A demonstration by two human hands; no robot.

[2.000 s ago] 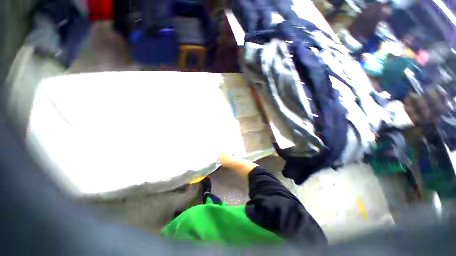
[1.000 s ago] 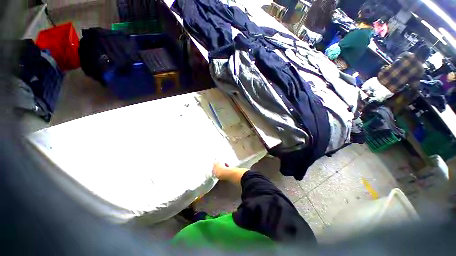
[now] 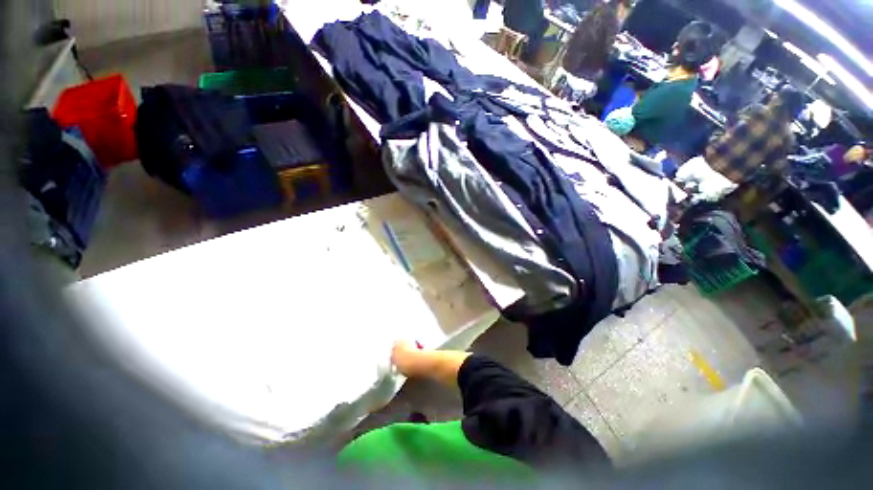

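Observation:
The white-covered side table lies in front of me. My right hand rests at its near edge, small and partly blurred; its fingers are hard to make out and I cannot tell whether it holds the cover cloth. A small red spot shows beside the hand. My left hand is not in view. A record sheet with a thin blue pen lies at the table's right end. Beyond it, navy and grey garments lie heaped along the long table, some hanging over its end.
A red crate, a blue crate with dark garments and a stool stand beyond the table. A green crate and a white tub are at right. Several people are at the upper right.
The view has tilted and shifted, showing more floor, crates and people than at first. My right hand stays at the side table's near edge. The garments look unmoved.

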